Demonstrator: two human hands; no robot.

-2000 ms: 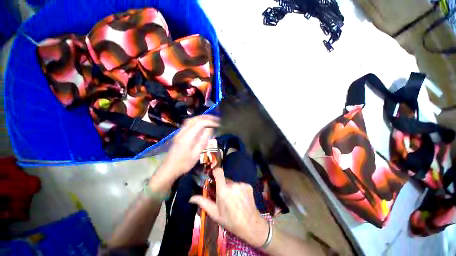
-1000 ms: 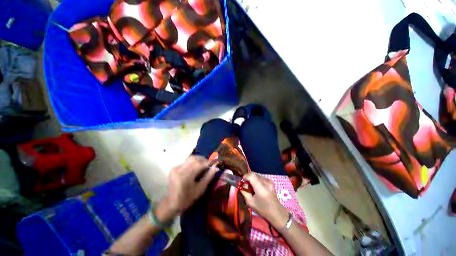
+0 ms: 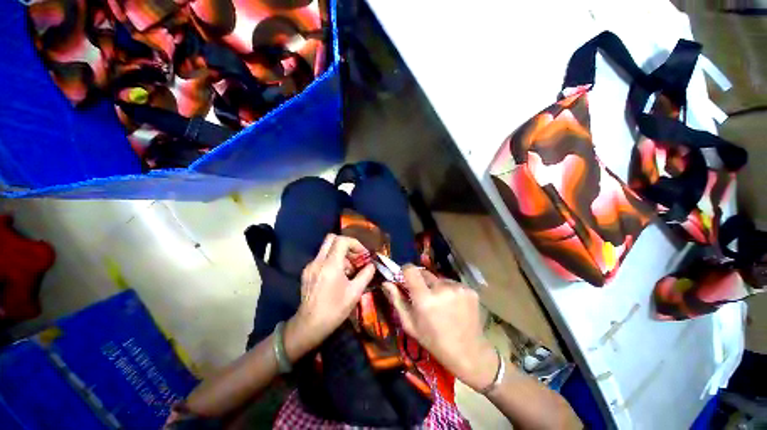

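A printed orange, pink and brown fabric bag (image 3: 370, 323) lies on my lap over dark trousers and a red-and-white checked apron. My left hand (image 3: 338, 277) pinches a small edge of the bag between thumb and fingers. My right hand (image 3: 437, 315) holds small thread snips (image 3: 388, 267); their silvery blades point up and left, close to the pinched edge. The snips' handles are mostly hidden in my right hand. A wide black strap (image 3: 262, 290) hangs at the left side of my lap.
A blue bin (image 3: 261, 143) with more printed bags stands at the upper left. A long white table (image 3: 446, 67) on the right holds printed bags (image 3: 559, 180) with black straps. A blue crate (image 3: 105, 361) and a red object (image 3: 21, 269) are on the floor at left.
The snips show in my right hand since one second ago; two seconds ago none were visible. Both hands remain at the bag, now more closely over it. The camera view has shifted, and a black strap shows at left.
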